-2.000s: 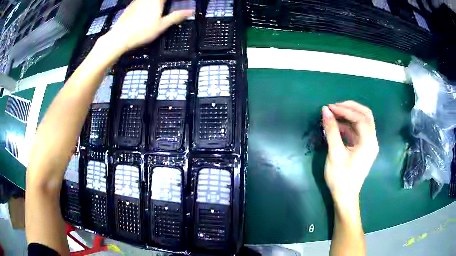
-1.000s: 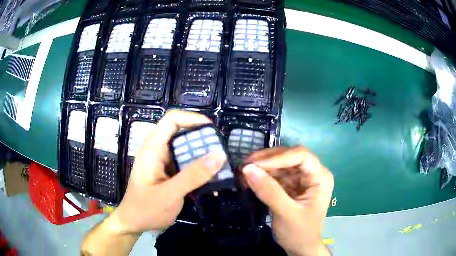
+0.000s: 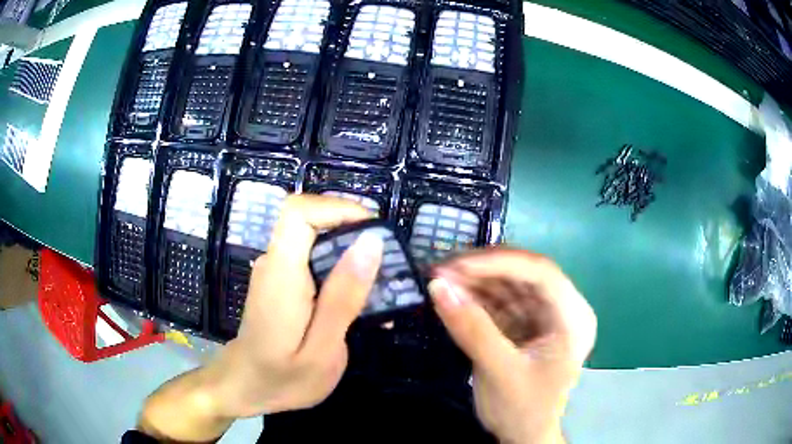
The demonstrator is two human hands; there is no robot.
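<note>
My left hand (image 3: 291, 303) holds a phone front housing with a keypad (image 3: 391, 282), tilted, near the front edge of the tray, with the thumb on its keys. My right hand (image 3: 521, 321) is at the housing's right edge, thumb and forefinger pinched together there. Whether a small insert is between these fingertips is hidden. The black blister tray (image 3: 395, 170) holds rows of similar housings, pale keypads at the far end. A loose pile of black inserts (image 3: 630, 182) lies on the green mat right of the tray.
A crumpled clear plastic bag (image 3: 764, 251) lies at the right edge of the green mat (image 3: 556, 147). Dark stacked trays (image 3: 725, 39) stand at the far right. Striped pieces (image 3: 35, 80) lie at the left. A red stool (image 3: 69, 308) and grey floor show below the bench.
My left hand has come from the far tray row to the near edge with a housing. My right hand has moved from the insert pile to that housing. The housing's tilt has changed since one second ago.
</note>
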